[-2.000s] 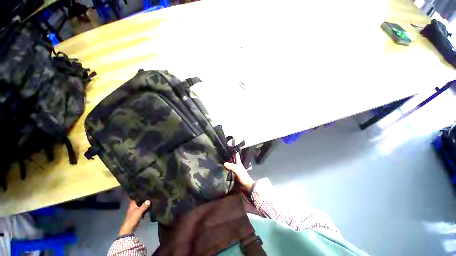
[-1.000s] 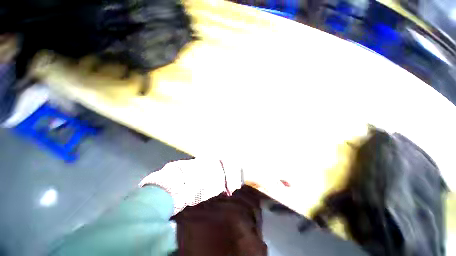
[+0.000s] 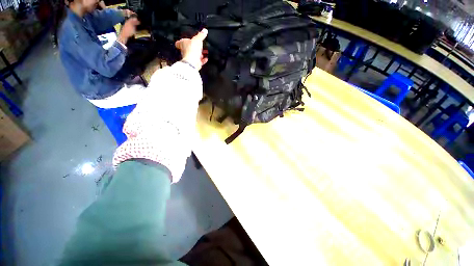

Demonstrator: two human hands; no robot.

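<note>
A pile of dark camouflage backpacks [image 3: 280,67] stands on the far left part of the pale yellow table [image 3: 332,171], with black straps hanging down. My left hand [image 3: 193,48] is stretched out to the pile's near left side, thumb raised and fingers partly hidden against the dark bags. I cannot tell if it grips anything. My right hand is not in view.
A seated person in a blue denim jacket [image 3: 88,57] is left of the pile, hands near dark bags. A pale ring [image 3: 425,241] and thin items lie at the table's lower right. Blue stools [image 3: 397,85] stand beyond the table. A cardboard box [image 3: 10,132] is on the floor at left.
The view has swung left to the pile and the seated person. My left hand now reaches to the pile. The single backpack, held in both hands earlier and then at the right, is out of view.
</note>
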